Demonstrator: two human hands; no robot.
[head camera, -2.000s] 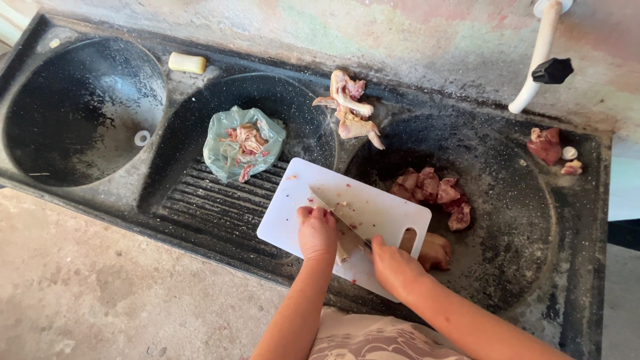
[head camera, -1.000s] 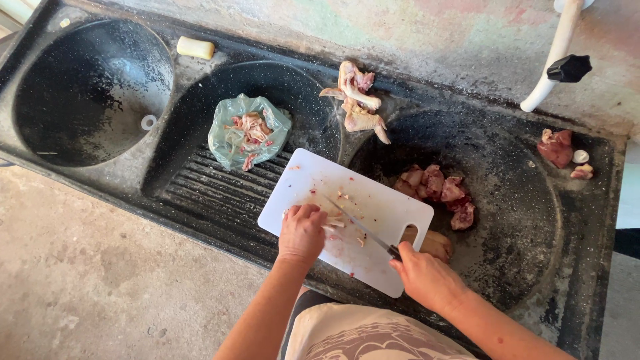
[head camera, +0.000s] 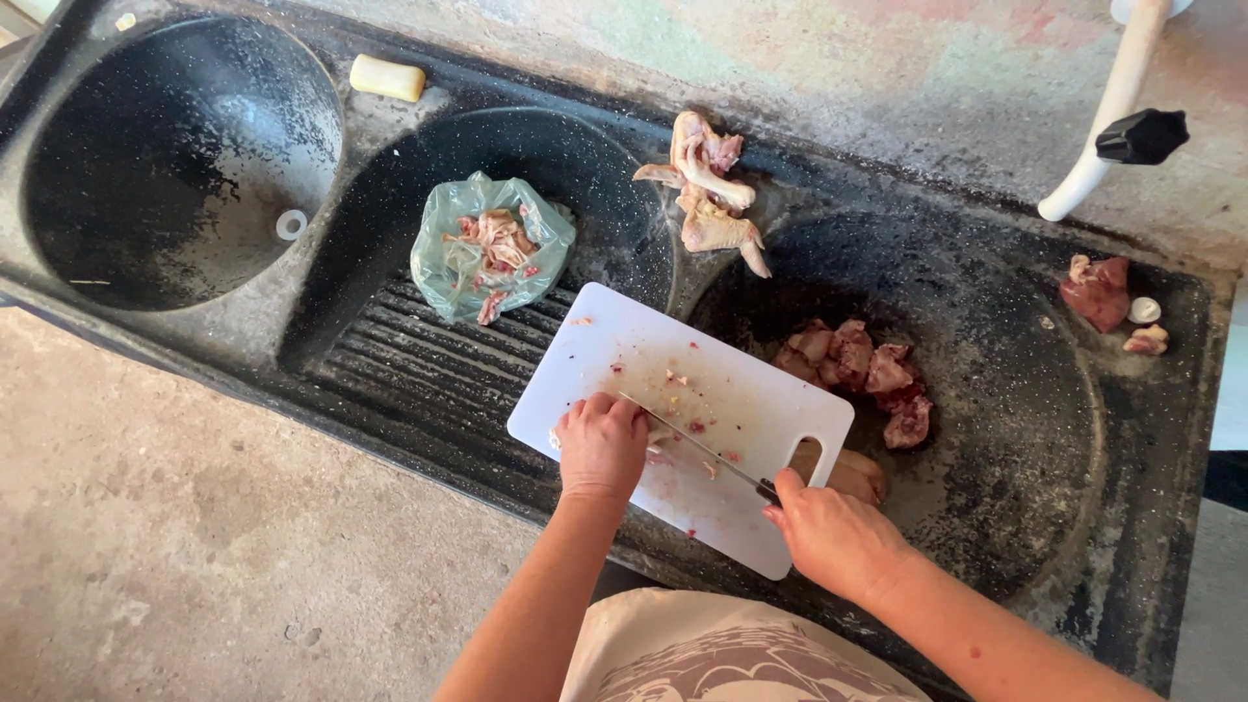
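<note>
A white plastic cutting board (head camera: 721, 380) bridges the ribbed middle basin and the right basin, dotted with small meat scraps. On its lower left part my left hand (head camera: 603, 447) presses down on a pale piece of meat (head camera: 658, 447), mostly hidden under the fingers. My right hand (head camera: 837, 534) grips the dark handle of a kitchen knife (head camera: 697, 441); the blade lies at a slant, its tip beside my left fingers. Dark red meat pieces (head camera: 882, 370) rest in the right basin beyond the board, and a paler piece (head camera: 858, 476) shows by the board's handle hole.
A greenish plastic bag (head camera: 444, 249) with skin scraps stands in the middle basin. Chicken pieces (head camera: 717, 190) lie on the back ledge. Soap (head camera: 387, 78) sits at the back left, a liver-like piece (head camera: 1097, 292) at the far right. A white faucet pipe (head camera: 1107, 127) juts out at the back right.
The knife's blade has moved from the board's middle toward my left hand since a second ago. My left hand stays at the board's left part. The bag and the meat in the basin keep their places.
</note>
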